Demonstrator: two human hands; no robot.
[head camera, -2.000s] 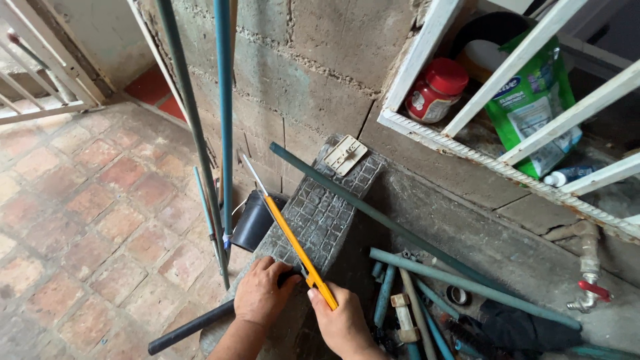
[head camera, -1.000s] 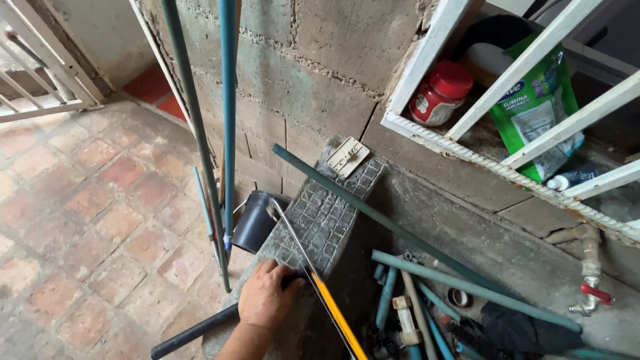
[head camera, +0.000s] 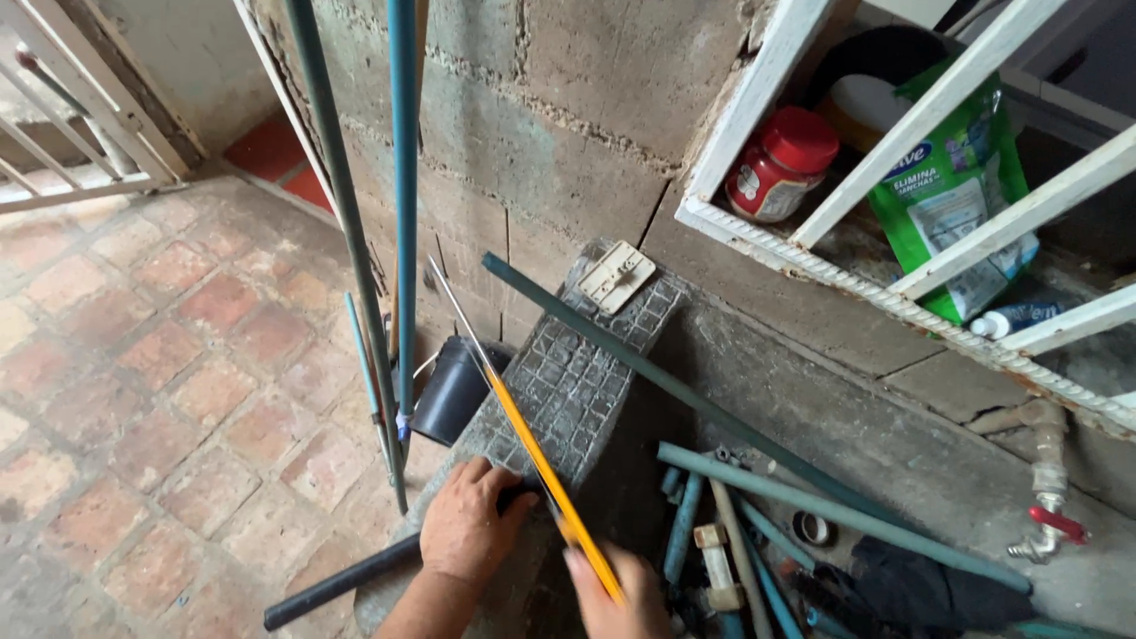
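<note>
My left hand (head camera: 475, 524) grips a black plastic pipe (head camera: 346, 581) and holds it down on the textured concrete ledge (head camera: 568, 382). The pipe's near end juts out over the tiled floor at the lower left. In my right hand (head camera: 621, 590) is a hacksaw with a yellow frame (head camera: 541, 461), its far end pointing up and away. The saw crosses the pipe just right of my left fingers; the exact contact with the blade is hidden. My right hand is somewhat blurred.
Tall pipes (head camera: 404, 204) lean by the block wall, near a black bucket (head camera: 457, 386). A long green pipe (head camera: 621, 351) slants across the ledge, beside a cream plate (head camera: 617, 277). Loose pipes (head camera: 754, 506) lie at right, near a tap (head camera: 1052, 524) and white window bars (head camera: 905, 133).
The saw and my right hand have shifted back and forth along the blade's line; one second ago the right hand was out of view. My left hand has stayed on the pipe.
</note>
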